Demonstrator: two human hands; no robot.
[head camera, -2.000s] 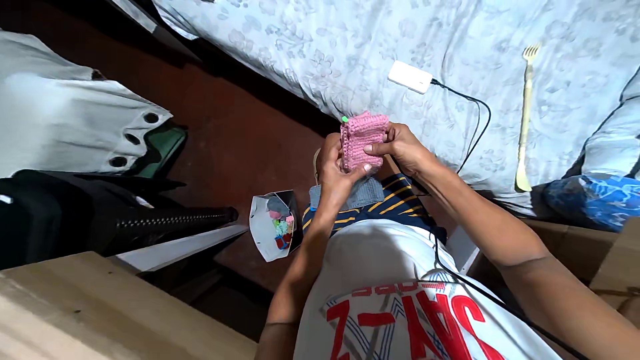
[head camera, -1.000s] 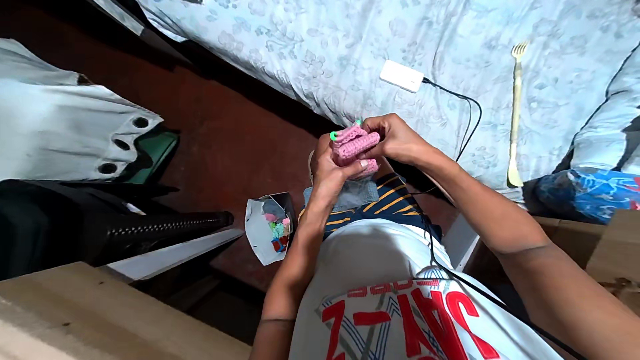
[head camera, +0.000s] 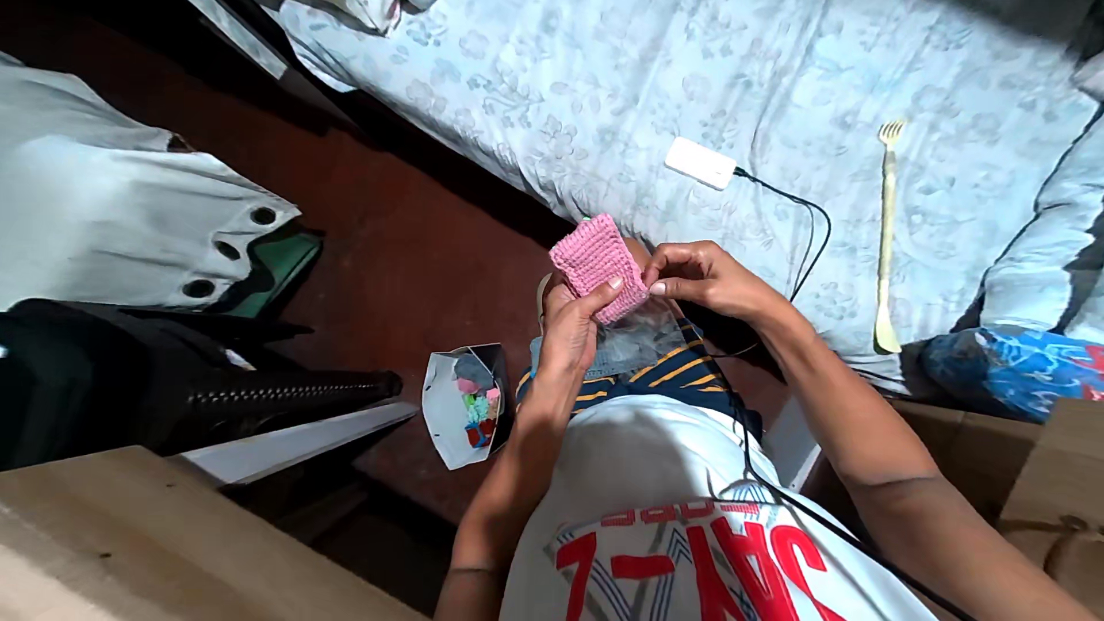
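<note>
A pink knitted or crocheted piece (head camera: 595, 259) is held over my lap, its ribbed face up. My left hand (head camera: 576, 323) grips its lower left part, with the thumb on top and the other fingers hidden beneath. At its lower right edge, my right hand (head camera: 697, 278) has thumb and forefinger pinched close together; whether they hold the edge or a strand is too small to tell. A small bit of green shows at the top edge of the piece. Greyish, partly see-through material (head camera: 634, 336) lies across my lap below it.
An open white box (head camera: 444, 410) with colourful small items stands at left on the reddish floor. On the bed's floral sheet (head camera: 535, 95) lie a white device (head camera: 700, 163) with black cables and a long pale backscratcher (head camera: 886, 241). Cardboard (head camera: 1056, 483) is at lower right, a wooden board (head camera: 155, 535) at lower left.
The pink piece was folded between both hands one second ago; now its face is spread flat. My right hand has moved to its lower right edge.
</note>
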